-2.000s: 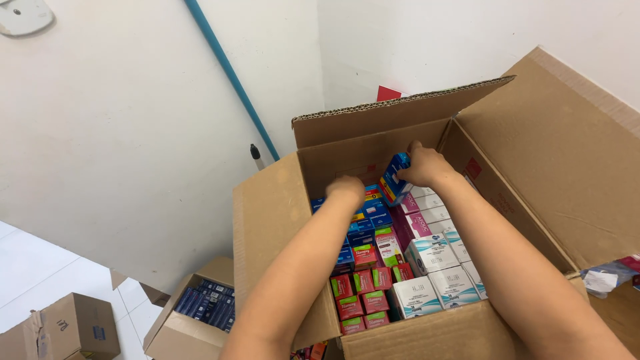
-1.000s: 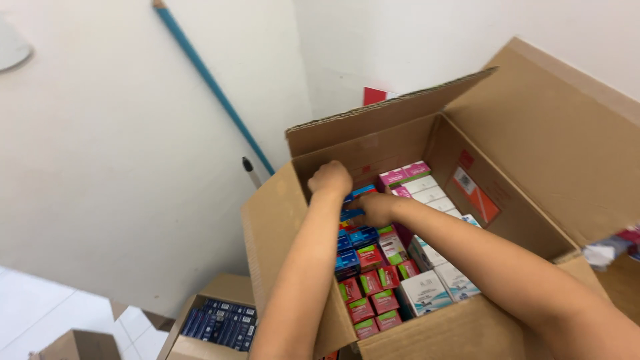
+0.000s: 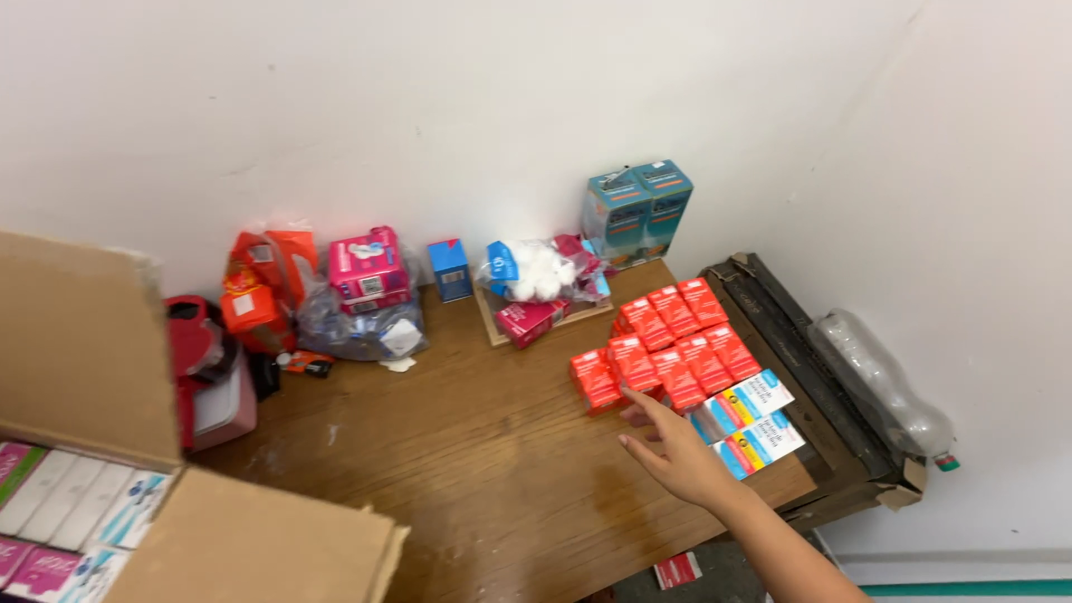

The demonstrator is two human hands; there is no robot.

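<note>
My right hand [image 3: 674, 456], fingers spread and holding nothing, reaches over the wooden table at the right. Its fingertips are close to the front of a group of small red boxes [image 3: 632, 364], stacked in rows. Beside them, just past my hand, lie white, blue and yellow medicine boxes [image 3: 758, 444]. My left hand is out of view. At the lower left stands the open cardboard box [image 3: 251, 536], with white cartons [image 3: 71, 498] and pink cartons [image 3: 42, 574] packed inside.
Along the wall on the wooden table [image 3: 469, 435] stand an orange bag [image 3: 289, 260], pink packages [image 3: 368, 268], a blue box [image 3: 450, 270], a bag of cotton balls [image 3: 536, 272] and tall teal boxes [image 3: 641, 213]. A plastic bottle [image 3: 888, 385] lies beyond the right edge.
The view has swung far to the right, from the cardboard box to the table. My right hand has left the box and is over the table; my left hand has gone out of view.
</note>
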